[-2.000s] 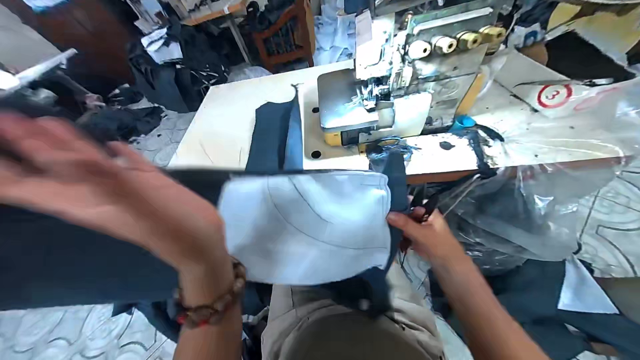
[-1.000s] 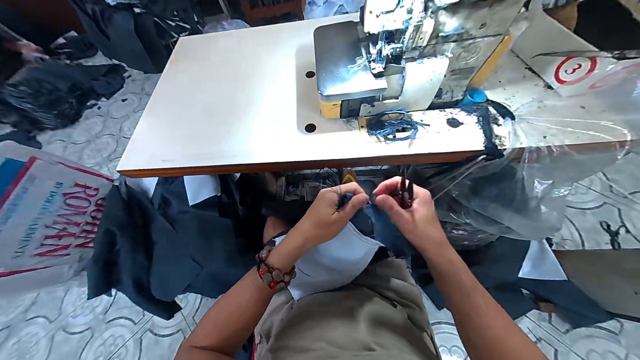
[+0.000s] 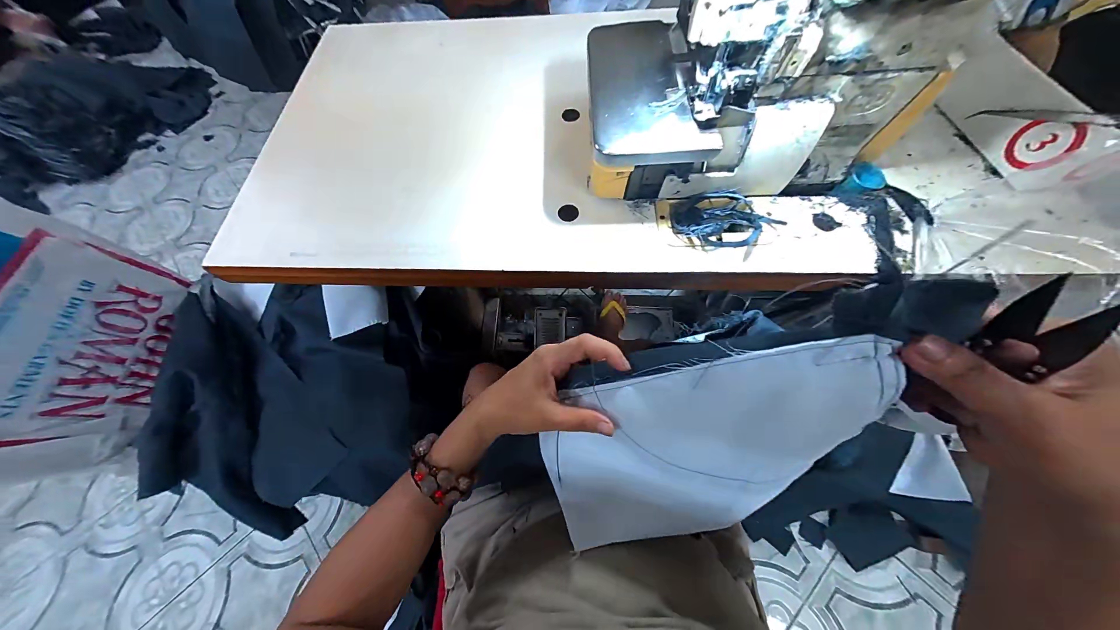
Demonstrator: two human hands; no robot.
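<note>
A white pocket lining piece (image 3: 726, 437) with stitched lines, joined to dark navy fabric (image 3: 665, 354), spreads above my lap. My left hand (image 3: 547, 394) is at its upper left edge, thumb and fingers apart, the cloth passing between or behind them. My right hand (image 3: 1006, 394) grips the right end of the piece, and small black thread snips (image 3: 1041, 328) are tucked in the same hand, blades pointing up and right. Loose threads fray along the upper seam. How the right fingers hold the snips is partly hidden.
Ahead is a white sewing table (image 3: 420, 157) with an overlock sewing machine (image 3: 652, 96) and a tangle of blue thread (image 3: 717, 219) near its edge. Dark cut fabric (image 3: 324, 411) hangs at the left beside a printed sack (image 3: 87, 350). Clear plastic (image 3: 1041, 236) lies at the right.
My hands were close together over the table's front edge a second ago; now they are apart with the white piece spread between them. The right hand has moved right.
</note>
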